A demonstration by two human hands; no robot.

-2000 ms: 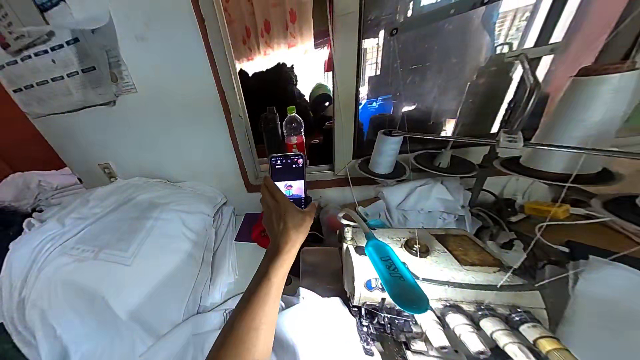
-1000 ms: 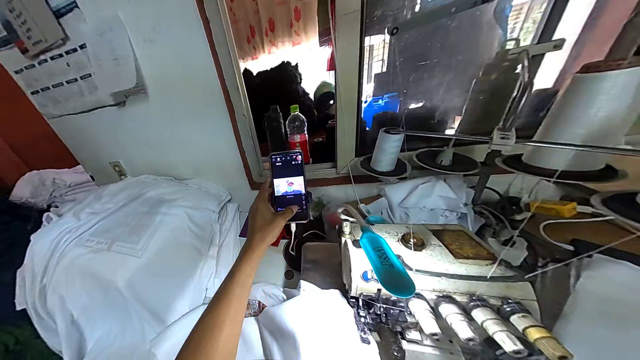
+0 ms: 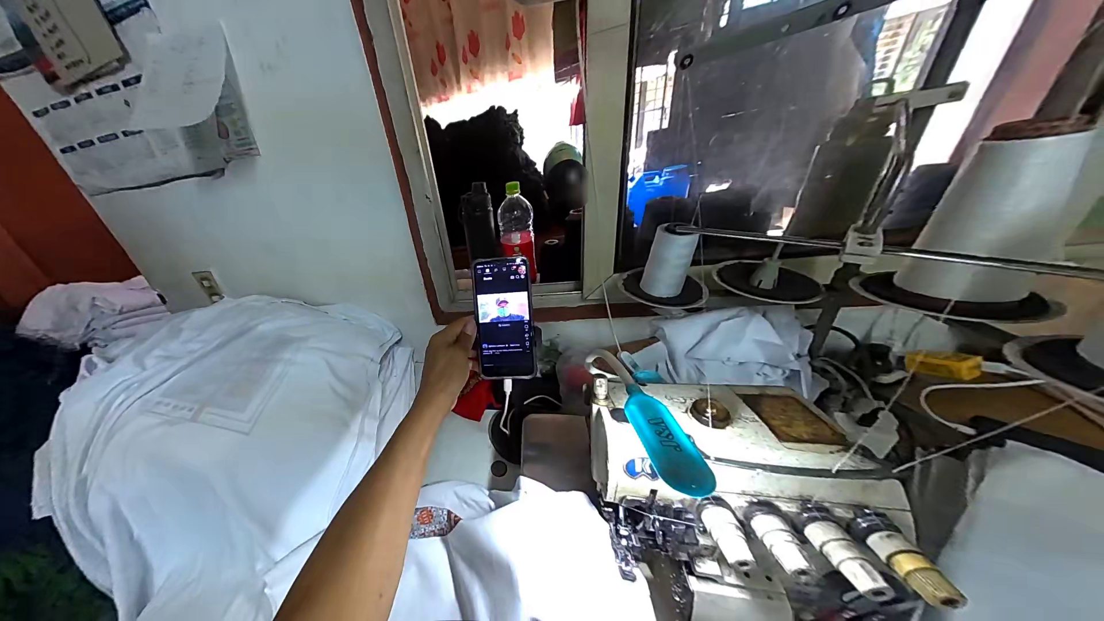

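Observation:
My left hand (image 3: 449, 362) is on the left edge of an upright smartphone (image 3: 503, 317) with its screen lit, in front of the window sill. A white cable (image 3: 507, 405) runs down from the phone's lower end. Right of the phone stands an overlock sewing machine (image 3: 776, 431) with a turquoise lamp (image 3: 668, 440) on a bent neck over it. White fabric (image 3: 535, 552) lies in front of the machine, below my forearm. My right hand is out of view.
A large heap of white garments (image 3: 207, 431) fills the left side. Behind the machine, thread cones (image 3: 992, 216) stand on a rack under a metal rod (image 3: 949, 257). A bottle with red liquid (image 3: 517, 228) and a dark bottle (image 3: 479, 222) stand at the window. A yellow block (image 3: 944, 365) lies among cables at right.
The fingers that lay over the phone's lower part have moved to its left edge, leaving the screen uncovered. The picture on the screen has changed.

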